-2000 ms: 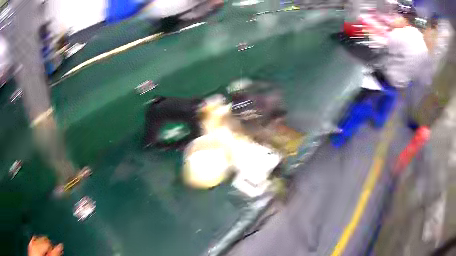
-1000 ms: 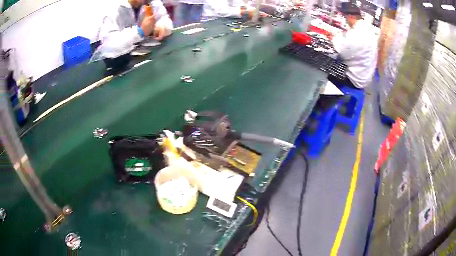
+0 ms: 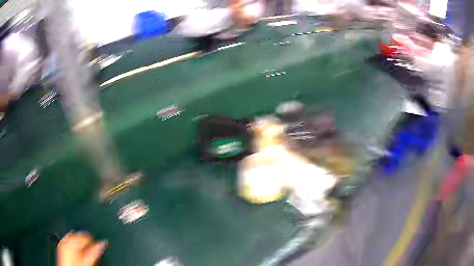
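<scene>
One hand, seemingly my left hand, shows at the lower left, cut off by the bottom edge and blurred. Its fingers look curled, and I cannot tell whether it holds anything. My right hand is not in the picture. A small silvery round board lies on the green surface beyond and right of the hand. A pale disc-like thing is cut off by the bottom edge, right of the hand.
The green bench carries a cream tub, a black square frame with green label and small scattered boards. A metal post stands at left. People in pale coats sit beyond. Blue stools and yellow-lined floor are right.
The view has swung left since one second ago, so the tub and black frame appear farther right. The hand has come into view at the lower left. The picture is more blurred.
</scene>
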